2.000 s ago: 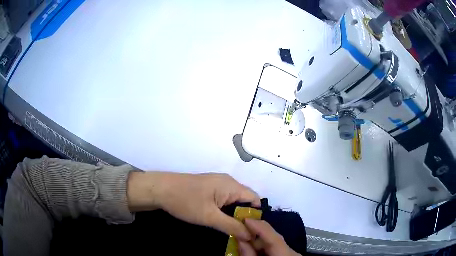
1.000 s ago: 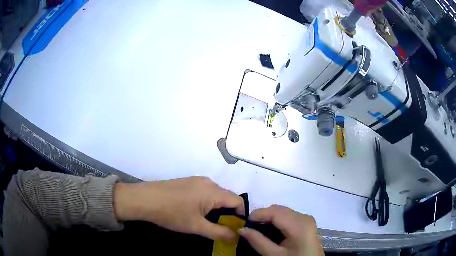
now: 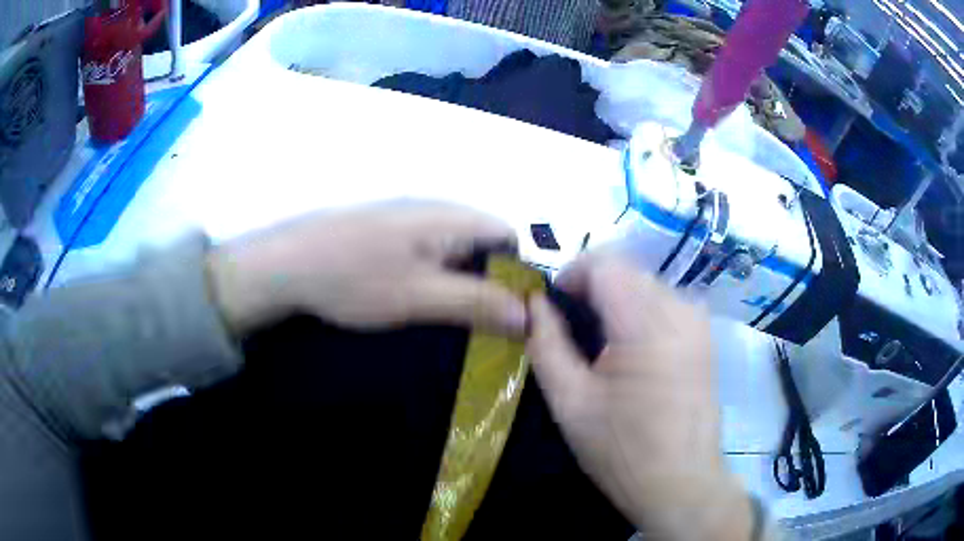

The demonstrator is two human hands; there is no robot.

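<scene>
Black fabric (image 3: pixel 307 433) hangs large and dark below both hands and over the table's front. A flat, shiny mustard-yellow strip (image 3: pixel 481 412) lies along it, its upper end between my hands. My left hand (image 3: pixel 381 264), blurred, pinches the black fabric and the strip's upper end from the left. My right hand (image 3: pixel 645 391), also blurred, grips the fabric edge beside the strip from the right. The white sewing machine head (image 3: pixel 729 243) with blue stripes stands beyond my right hand. Its needle area is hidden behind that hand.
Black shears (image 3: pixel 800 433) lie on the table right of my right hand. A dark flat object (image 3: pixel 907 444) lies at the right edge. A small black swatch (image 3: pixel 544 236) lies beyond my hands. A red cup (image 3: pixel 113 74) stands far left. Dark cloth (image 3: pixel 518 90) fills a white-edged trough behind.
The view has tilted up, showing the trough and red cup. Both hands have risen in the picture with the fabric and strip, and more of the yellow strip shows.
</scene>
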